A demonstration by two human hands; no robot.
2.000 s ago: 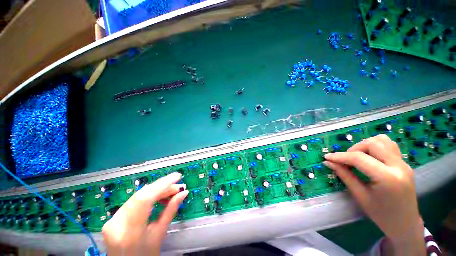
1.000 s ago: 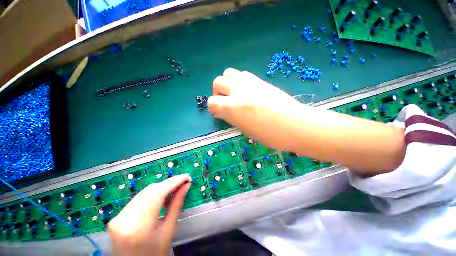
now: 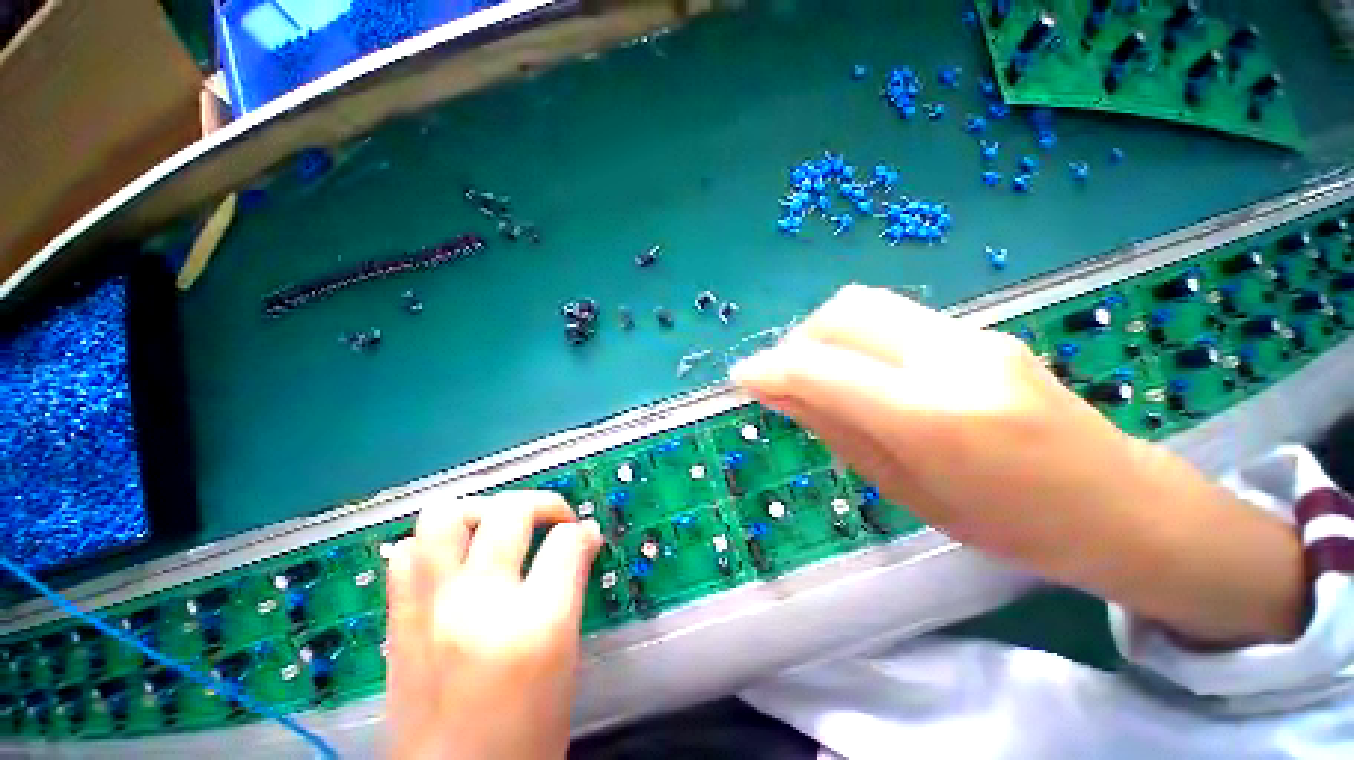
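A strip of green circuit boards runs along the near edge, dotted with small parts. My left hand is over the boards left of centre, its thumb and forefinger together low at a board; whether a part is between them cannot be told. My right hand is above the rail right of centre, fingertips pinched together near the clear crinkled strip; anything between them is hidden. Small black components lie in loose clusters mid-bench.
Blue disc components are scattered at the right of the bench. A separate green panel lies far right. A black tray of blue parts stands left, a blue bin and cardboard box beyond. A blue cord crosses lower left.
My right hand has moved from the black components back toward the rail, to the right and nearer. My left hand has shifted slightly right, its fingers more curled over the boards.
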